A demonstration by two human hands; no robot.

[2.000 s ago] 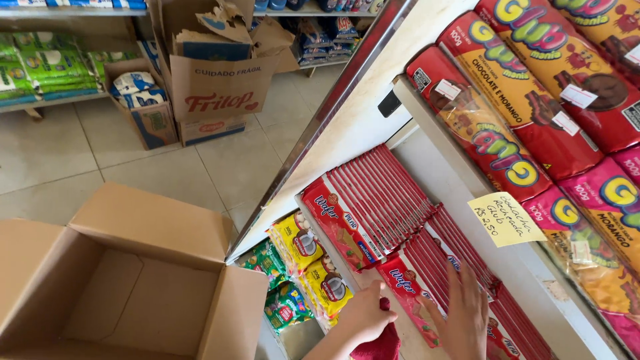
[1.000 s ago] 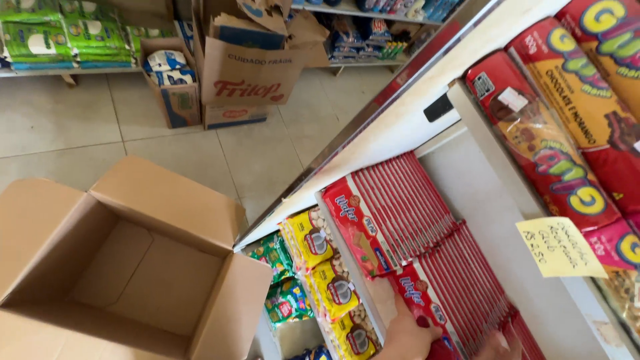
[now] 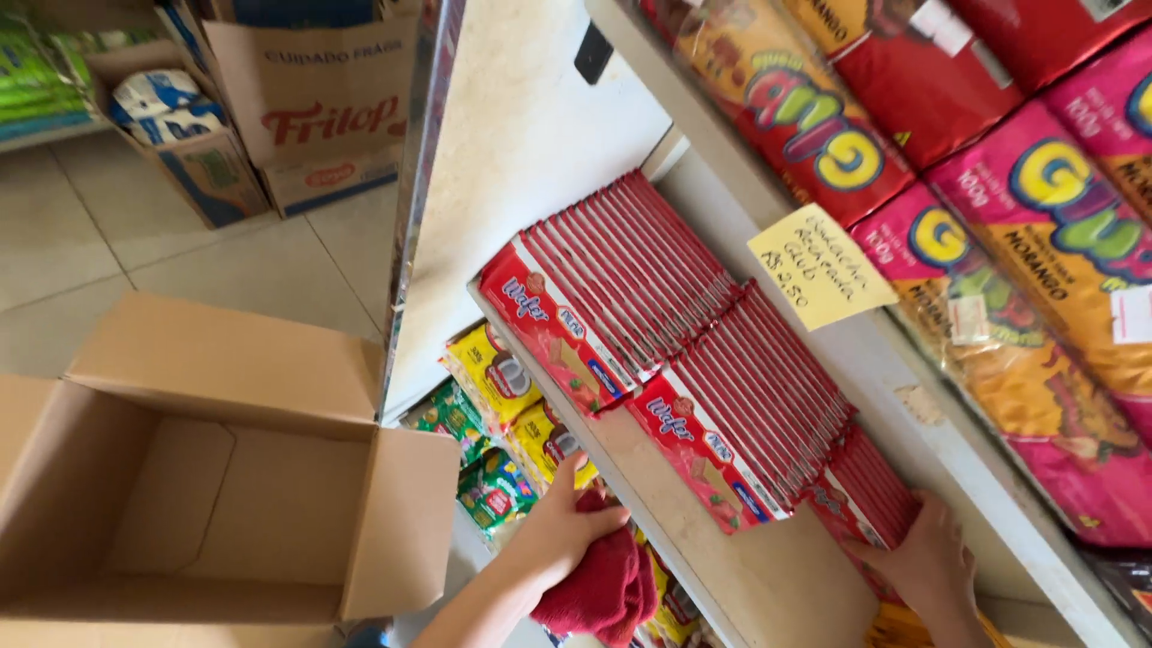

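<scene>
Red wafer packets stand on edge in tight rows on a shelf, one row (image 3: 612,288) at the upper left and a second (image 3: 738,405) beside it. My right hand (image 3: 927,558) grips the near end of a shorter third row (image 3: 859,495), fingers behind and thumb in front. Bunched in my left hand (image 3: 562,531) is a dark red cloth (image 3: 603,580), held just outside the shelf's front edge. Below that edge lie yellow packets (image 3: 499,373) and green packets (image 3: 495,486), partly covered by my left hand and the cloth.
An open cardboard box (image 3: 243,504) with nothing visible inside stands at the left. Biscuit packs (image 3: 1035,243) fill the shelf at the right, whose edge bears a yellow handwritten note (image 3: 821,265). A white side panel (image 3: 513,117) rises beyond the wafers; more cartons (image 3: 315,99) stand on the tiled floor.
My left hand has moved off the wafer packets to the shelf's front edge with the cloth. My right hand is now at the third row's near end. The view has shifted closer.
</scene>
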